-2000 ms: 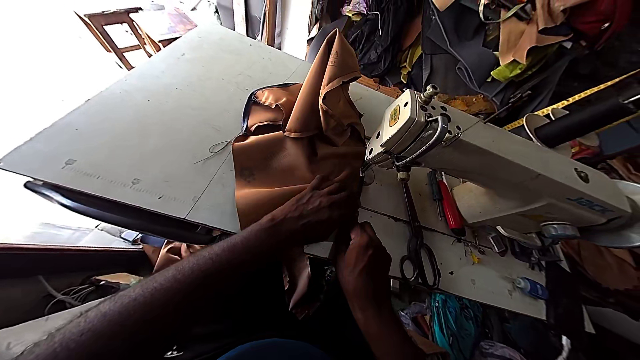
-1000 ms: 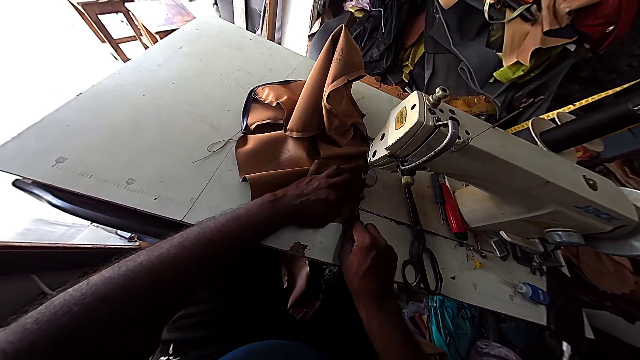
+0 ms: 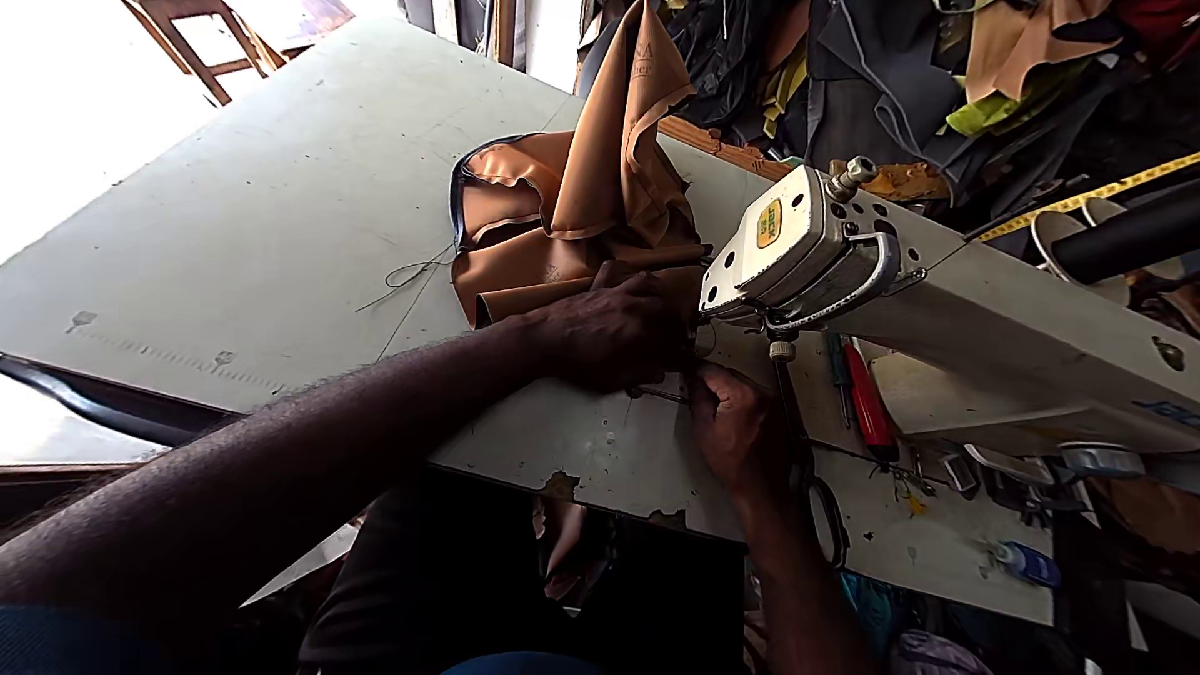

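Brown leather-like material [image 3: 600,178] lies bunched on the sewing table, one fold standing in a peak and a dark edging along its left side. My left hand [image 3: 623,328] presses on the material's near end, beside the head of the Jack sewing machine [image 3: 778,244]. Just below the machine head, my right hand [image 3: 736,417] is curled, with its thumb and fingers close together at the material's edge; whether it grips anything is hidden. A thin dark metal piece [image 3: 661,395] shows between the hands. The needle area is mostly hidden.
Scissors [image 3: 827,520], a red-handled tool [image 3: 870,403] and a small blue bottle [image 3: 1028,564] lie on the table [image 3: 234,206] at right. A loose thread [image 3: 412,274] trails left of the material. Fabric scraps [image 3: 872,75] and a yellow measuring tape [image 3: 1092,197] are behind the machine.
My left hand has shifted up the material, and its near part is now folded over. A thin metal piece shows between my hands. My right hand stays close to the machine head.
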